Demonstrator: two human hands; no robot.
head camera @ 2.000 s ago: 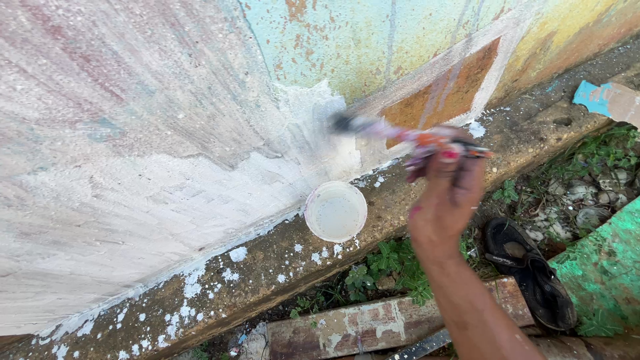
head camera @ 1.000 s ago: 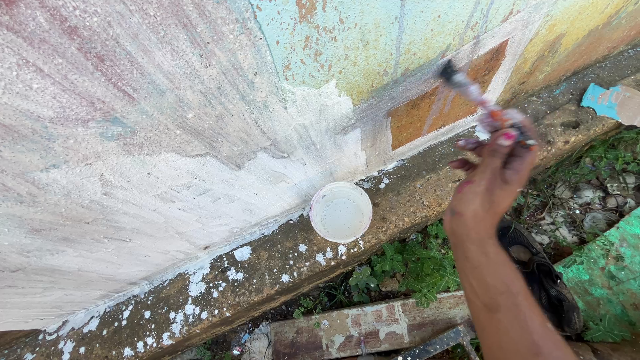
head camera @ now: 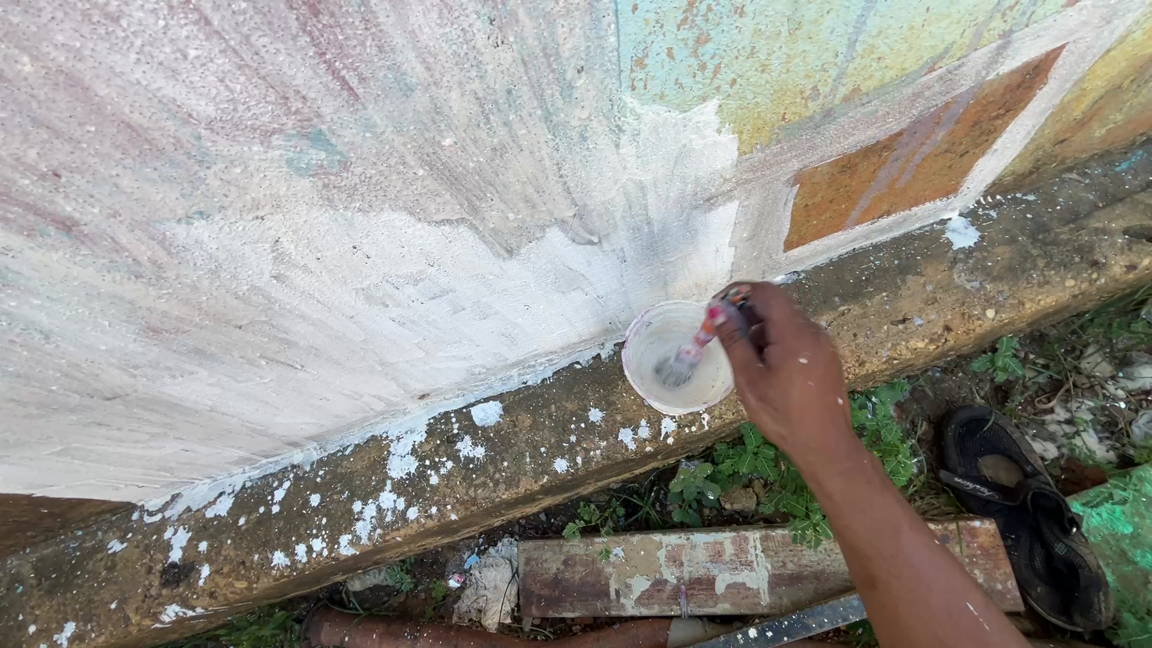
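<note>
My right hand (head camera: 783,364) grips the handle of a paintbrush (head camera: 691,354). The brush's bristles are down inside a round white plastic tub (head camera: 637,382) holding whitish paint. This tub stands on the concrete ledge (head camera: 540,450) at the foot of the wall. Fresh white paint covers the lower part of the wall (head camera: 504,297), with streaky pinkish-grey paint above it. To the right, an orange-brown panel with a white border (head camera: 927,153) lies within a flaking turquoise and yellow area. My left hand is out of view.
White paint spots mark the ledge. Below it are green weeds (head camera: 756,459), a paint-stained board (head camera: 648,571), a rusty pipe (head camera: 486,633) and a paint-specked metal strip (head camera: 783,625). A black sandal (head camera: 1026,513) lies beside a green surface (head camera: 1120,540) at the lower right.
The brush in my right hand has moved from beside the orange-brown panel down and left into the tub. Two seconds ago its bristles were near the wall above the tub.
</note>
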